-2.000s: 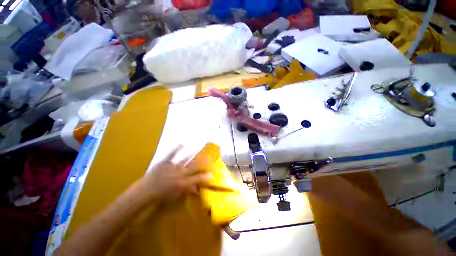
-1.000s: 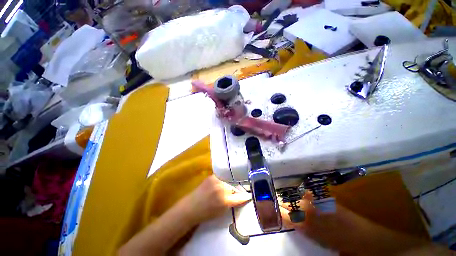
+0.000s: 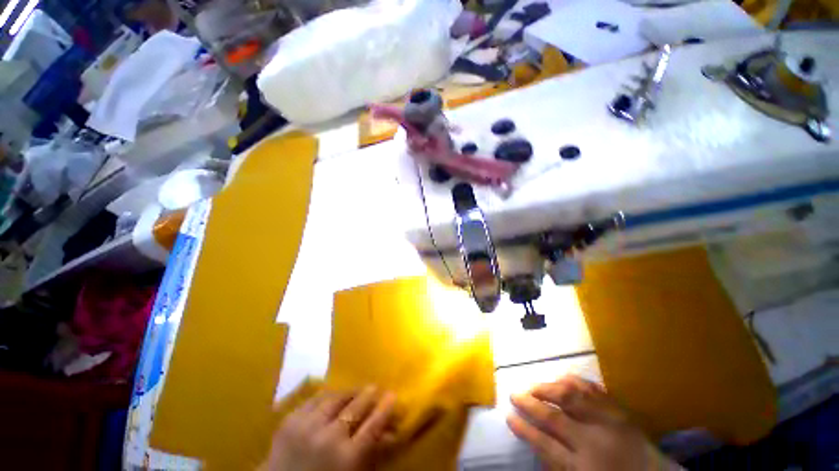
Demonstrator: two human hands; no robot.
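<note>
A mustard-yellow workpiece [image 3: 368, 322] lies on the white table left of and in front of the needle area, lit bright by the lamp, its near part bunched. My left hand [image 3: 336, 428] is on the bunched near edge, fingers bent over the cloth. My right hand [image 3: 575, 425] rests on the white bed right of the workpiece, fingers slightly spread, with no cloth seen in it. The chrome thread take-up guard [image 3: 477, 255] hangs from the machine head [image 3: 589, 166], beside the dark presser parts [image 3: 527, 302]. The needle tip cannot be made out.
A long yellow cut panel [image 3: 235, 276] lies at the left, by the blue-and-white table edging [image 3: 167, 317]. Another yellow panel [image 3: 676, 340] lies right of the needle, partly under the head. A pink rag [image 3: 460, 166] is tied on the knob. A white plastic-wrapped bundle [image 3: 359, 60] stands behind.
Both hands have moved from beside the needle toward the wearer. The workpiece now lies spread in view left of the foot. The camera view has shifted, so the machine head appears higher.
</note>
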